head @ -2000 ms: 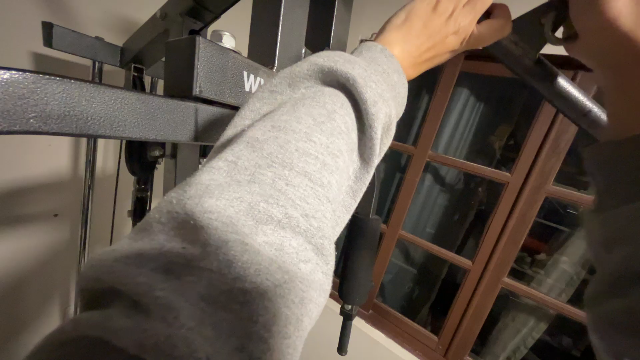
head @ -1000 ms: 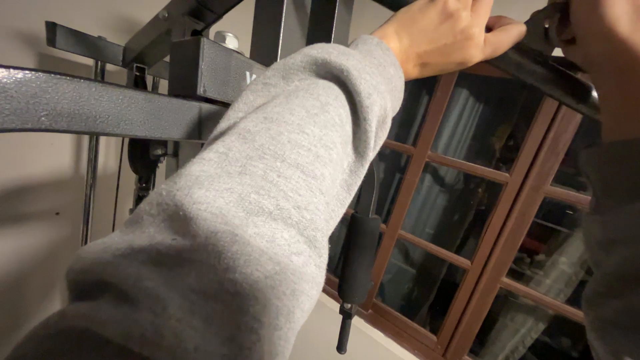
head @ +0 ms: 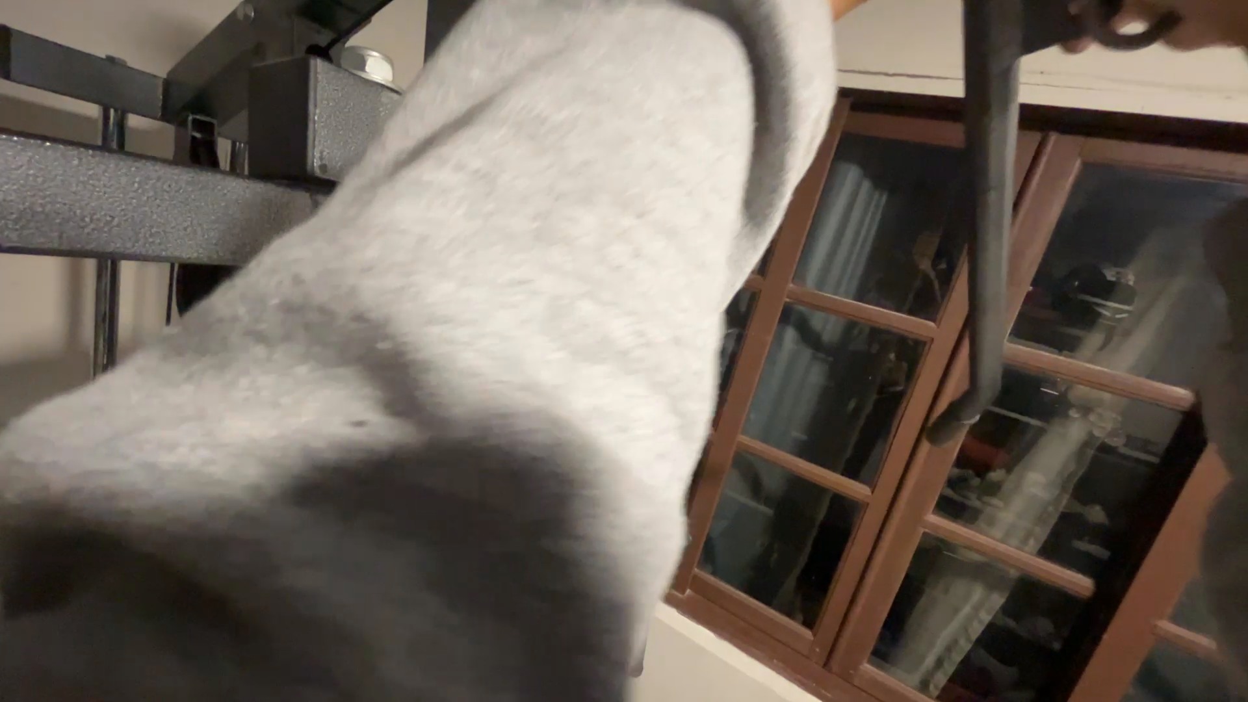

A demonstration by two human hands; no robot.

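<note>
My left forearm in a grey sleeve (head: 546,273) crosses the middle of the view and reaches up; only a sliver of skin shows past the cuff, and my left hand is cut off by the top edge. At the top right, my right hand (head: 1204,24) is partly visible, its fingers around the upper bracket of a black metal bar (head: 990,205). A metal ring (head: 1131,34) sits at that bracket, against the fingers. The bar hangs down in front of the window, with a bent lower end.
Dark grey steel beams (head: 117,200) of a gym machine frame stand at the left, with a large bolt (head: 369,64) and an upright metal rod (head: 107,312). A brown-framed window (head: 858,312) fills the right side behind the bar.
The black bar has swung from a slant at the top right to hanging nearly upright. My left hand has gone out past the top edge. The view has shifted.
</note>
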